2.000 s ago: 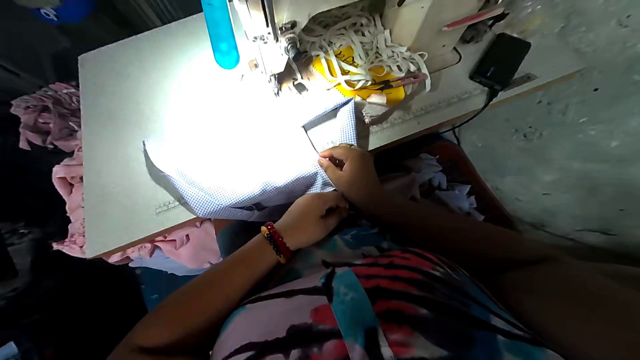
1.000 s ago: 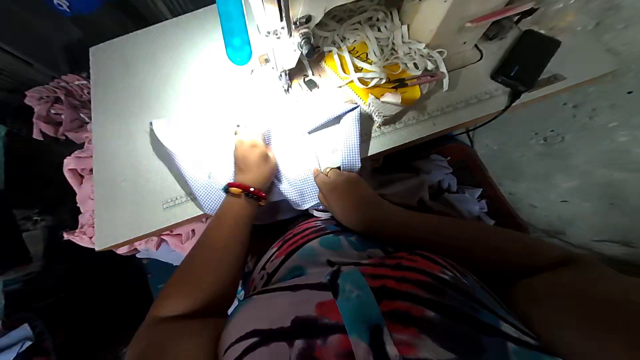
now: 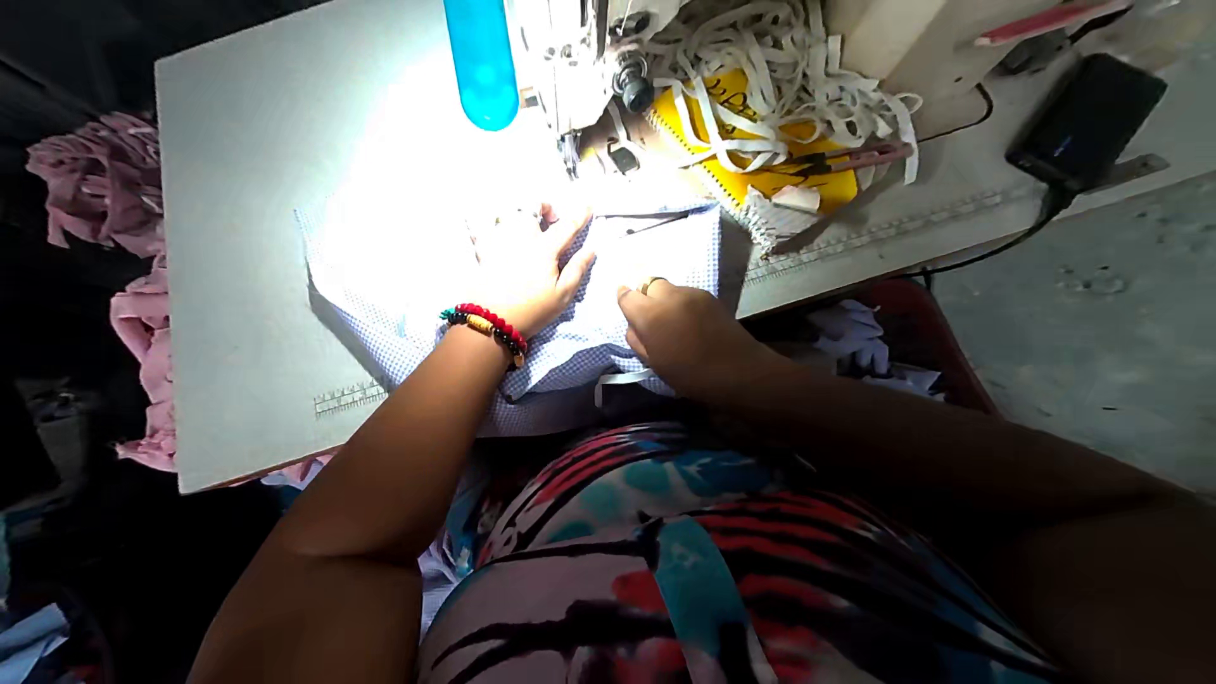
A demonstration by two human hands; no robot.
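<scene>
A blue-and-white checked cloth (image 3: pixel 408 332) lies on the white table in front of the sewing machine's needle area (image 3: pixel 570 142). My left hand (image 3: pixel 532 261), with beaded bracelets at its wrist, rests on the cloth with fingers spread; strong glare washes out part of it. On the cloth's right part, my right hand (image 3: pixel 670 328) has its thumb and a ringed finger pinched on the fabric. A narrow white strip (image 3: pixel 625 377) hangs by the cloth's near edge, below that hand.
Right of the needle, white elastic strips (image 3: pixel 760 57) and thread snips (image 3: pixel 845 161) lie on a yellow notebook (image 3: pixel 727 114). A black corded device (image 3: pixel 1088 119) sits at the right. Pink fabric (image 3: pixel 142 332) hangs past the left edge. A bin (image 3: pixel 950 351) holds scraps.
My left hand moved from beside my right hand at the cloth's near edge to flat on the cloth further forward. My right hand stays at the cloth's right part.
</scene>
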